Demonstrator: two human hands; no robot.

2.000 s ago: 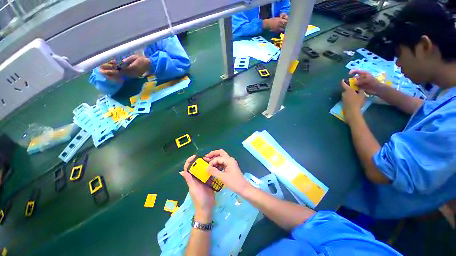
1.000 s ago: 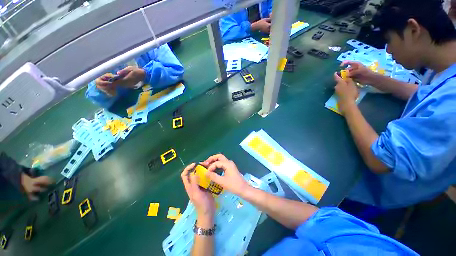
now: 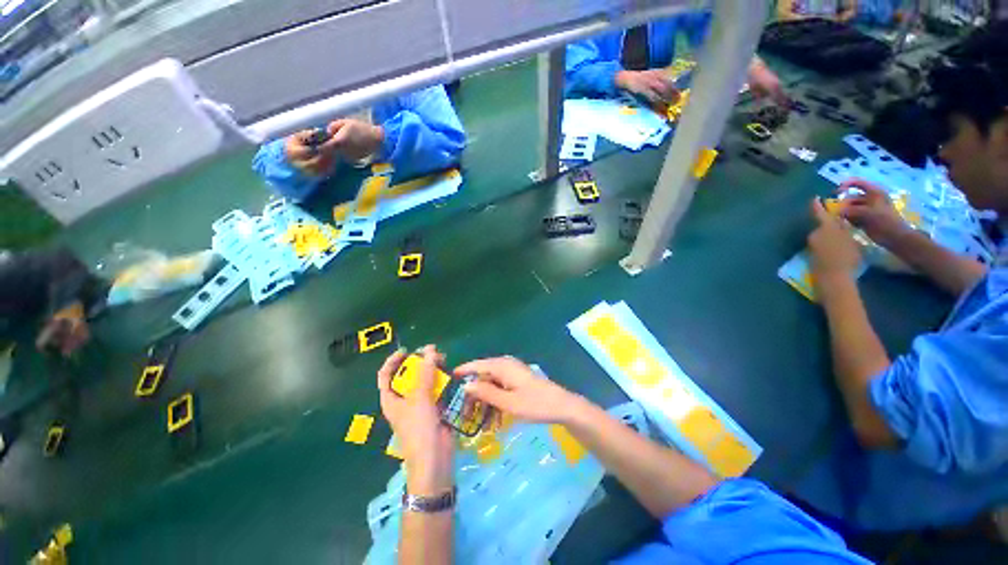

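Observation:
My left hand [image 3: 411, 414] holds a black phone housing [image 3: 473, 418] with a yellow adhesive piece [image 3: 419, 377] over its upper part. The keypad end points toward my right hand. My right hand [image 3: 503, 388] is beside the housing, thumb and fingertips close to its edge. Something pale shows at the fingertips, too blurred to tell whether it is held. Used light-blue backing sheets [image 3: 486, 508] lie under my hands, with yellow pieces on them. A sticker sheet stack [image 3: 669, 386] with yellow pieces lies to the right.
Housings with yellow frames [image 3: 376, 337] lie on the green surface [image 3: 276, 386]. A loose yellow piece [image 3: 359, 428] is left of my hands. A grey post [image 3: 696, 144] stands ahead. People in blue sit opposite and at right. A dark sleeve and hand [image 3: 64, 329] show at far left.
My right hand has drawn back from the yellow piece toward the keypad end. The view has shifted. The far-left hand has moved back, and fewer housings show near it.

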